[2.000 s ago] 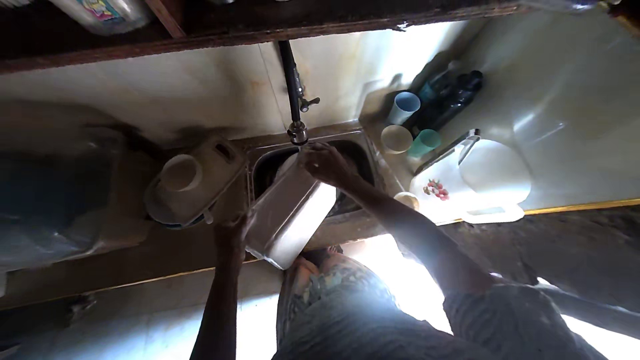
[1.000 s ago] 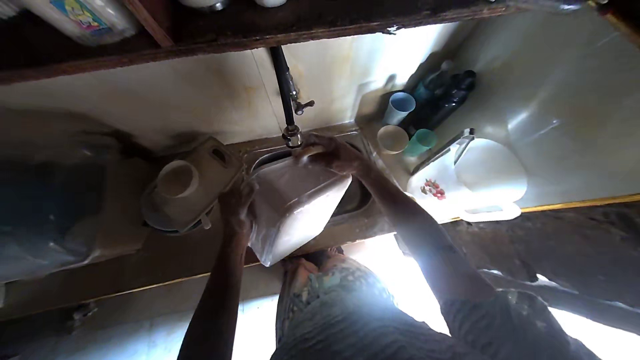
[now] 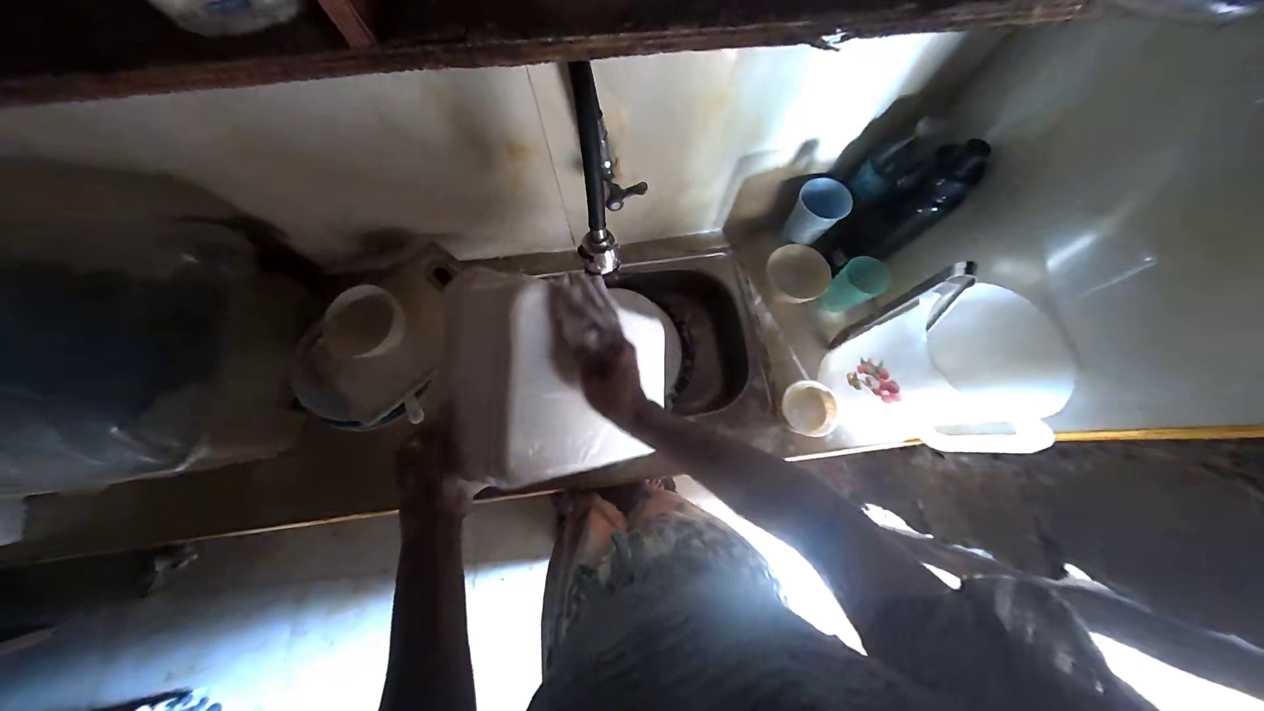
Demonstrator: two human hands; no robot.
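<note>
A white rectangular plastic container (image 3: 583,415) is tilted over the left part of the metal sink (image 3: 726,346), below the tap (image 3: 598,252). My left hand (image 3: 432,459) grips the container's left side. My right hand (image 3: 594,341) lies blurred on its pale face, fingers toward the tap; whether it holds anything small is hidden. Behind the container, a round white dish (image 3: 671,341) partly shows in the sink. Whether water runs from the tap cannot be made out.
Right of the sink stand a blue cup (image 3: 822,205), a cream cup (image 3: 798,274), a green cup (image 3: 862,279), a small tub (image 3: 810,408), dark bottles (image 3: 928,197) and a white pitcher (image 3: 997,355). Stacked containers with a white cup (image 3: 363,322) sit left. A wooden shelf edge (image 3: 494,47) crosses above.
The container has turned in my hands and shifted left, uncovering the sink's right part and the round dish. My right hand has moved from its top edge onto its face.
</note>
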